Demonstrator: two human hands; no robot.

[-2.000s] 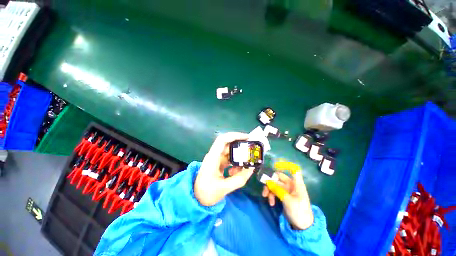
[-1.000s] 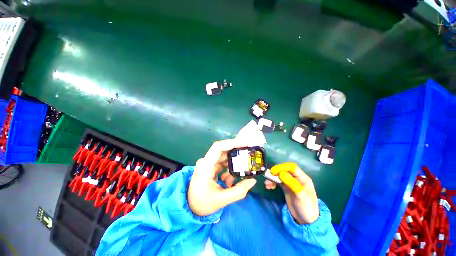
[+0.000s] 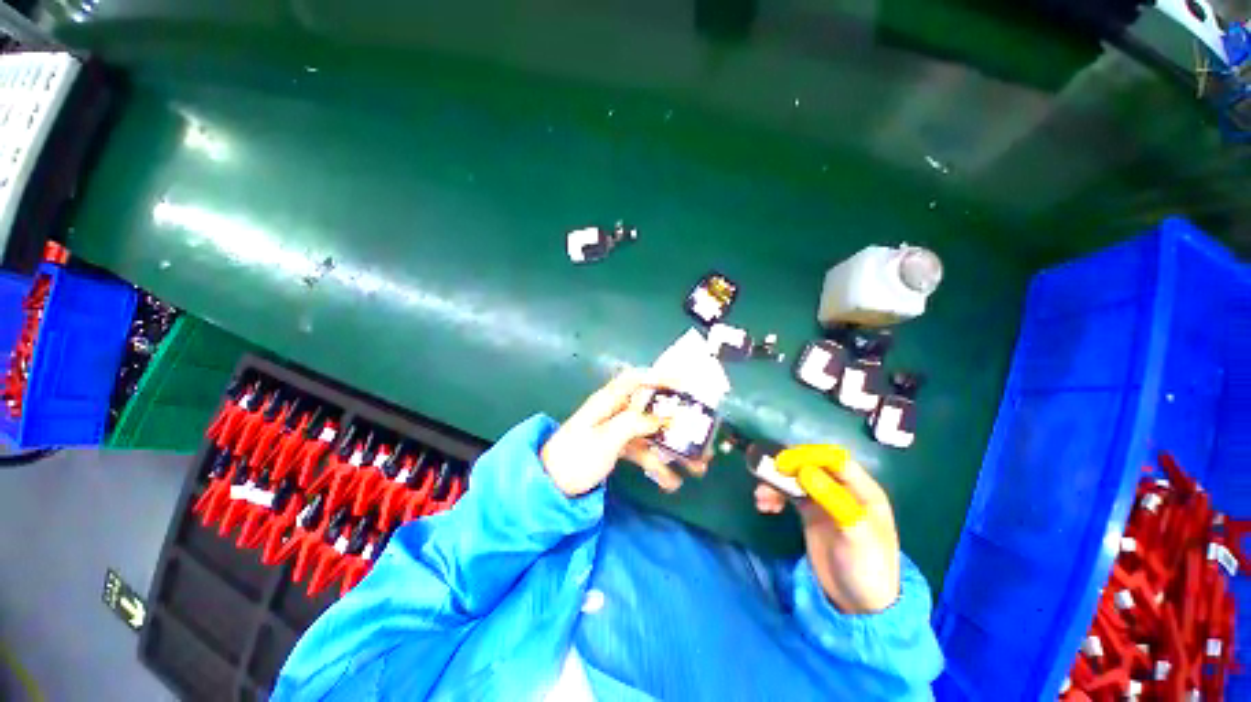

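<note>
My left hand (image 3: 608, 436) is bare and holds a black rounded watch housing (image 3: 682, 427) by its edges, tilted, with white and dark parts inside. My right hand (image 3: 841, 518) wears yellow-orange finger cots and pinches a small display module (image 3: 778, 475) with a white face and a dark tail pointing to the housing. The two pieces are close; I cannot tell whether they touch. A white wipe (image 3: 694, 365) lies just beyond the housing. Another open housing (image 3: 712, 298) with gold inside lies on the green bench.
Several L-marked modules (image 3: 858, 388) lie at the right below a white solvent bottle (image 3: 881, 285); one module (image 3: 586, 244) lies farther left. A black tray (image 3: 206, 562) with red pieces is at left. A large blue bin (image 3: 991, 507) stands right; small blue (image 3: 91, 359) and green (image 3: 172, 384) bins are far left.
My left hand has tilted the housing and shifted its grip, so the gold inside barely shows. My right hand has moved slightly right with the module, showing more of its dark tail.
</note>
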